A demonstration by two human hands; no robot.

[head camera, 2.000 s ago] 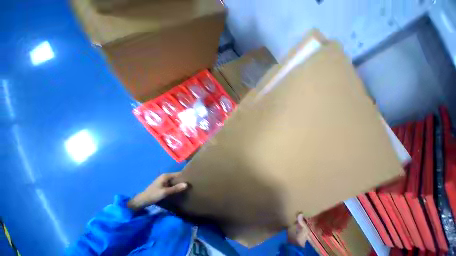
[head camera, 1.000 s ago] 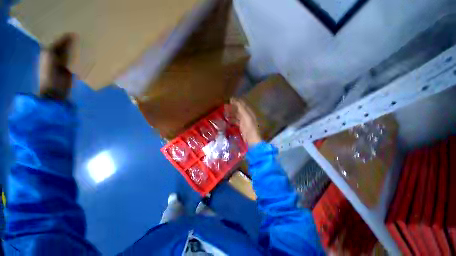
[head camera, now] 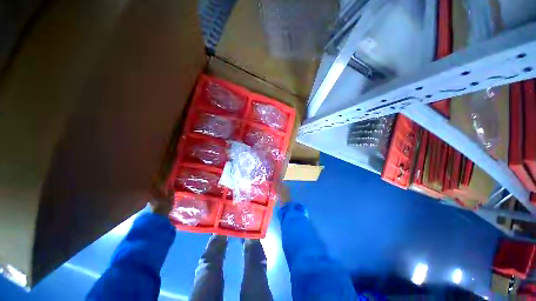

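Note:
A red compartment tray (head camera: 215,167) lies in front of me, its cells holding clear, shiny wrapped parts. A crumpled clear plastic bag (head camera: 249,167) with a white piece lies on top of its middle. My left hand (head camera: 161,201) grips the tray's near left edge, its fingers dark and partly hidden. My right hand (head camera: 283,193) is at the tray's near right side, mostly hidden by the edge; its fingers are not clear. Whether other trays lie under this one cannot be told.
A large brown carton (head camera: 100,117) stands close on the left. Brown cardboard (head camera: 288,44) lies beyond the tray. A grey metal shelf (head camera: 405,88) on the right holds stacked red trays (head camera: 438,159). A small carton flap (head camera: 304,171) shows beside the tray. My feet are below on blue floor.
The cardboard sheet has left my hands and is out of view. My left hand has come down to the tray, and my right hand moved from its far edge to the near right side.

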